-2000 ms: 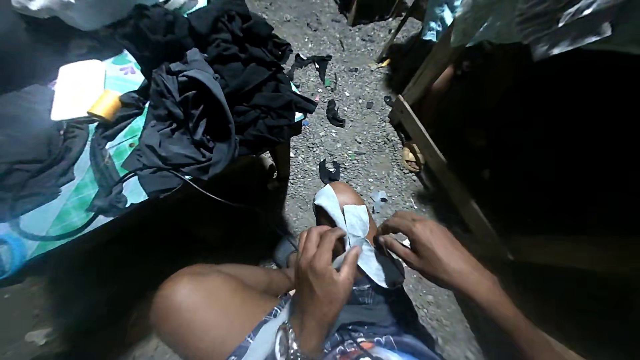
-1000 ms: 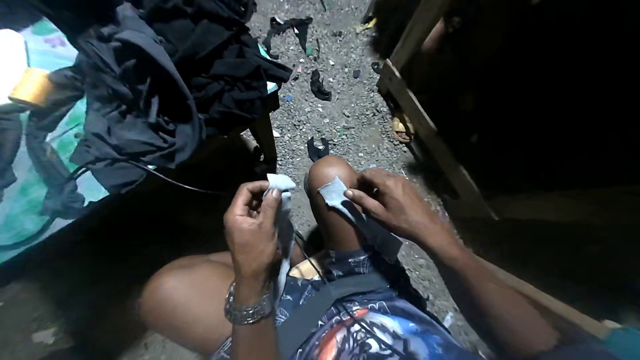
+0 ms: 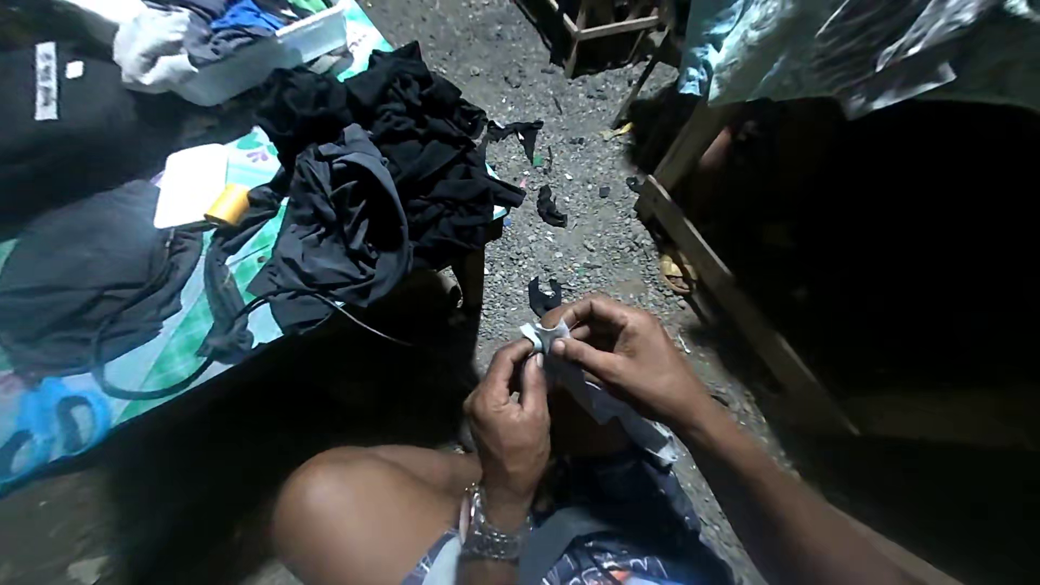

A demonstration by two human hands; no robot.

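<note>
A narrow strip of pale grey fabric (image 3: 597,396) is pinched between both hands above my knee, its tail hanging down to the right over my shorts. My left hand (image 3: 512,410), with a metal-band watch (image 3: 491,532) at the wrist, grips the strip's upper left end between thumb and forefinger. My right hand (image 3: 630,353) holds the same end close beside it, thumb on the near side. The fingertips of both hands nearly touch. Part of the strip is hidden behind the fingers.
At left, a table with a patterned cover (image 3: 154,366) bears dark garments (image 3: 341,219), a yellow thread spool (image 3: 227,205), a white flat item (image 3: 192,185), a cord and a plastic bin (image 3: 268,61). Black scraps (image 3: 551,206) lie on the gravel. A wooden frame (image 3: 723,280) stands at right.
One second ago my hands were apart, each with a piece or end of pale fabric; now they are together at one end of the strip. The view has shifted, showing more of the table.
</note>
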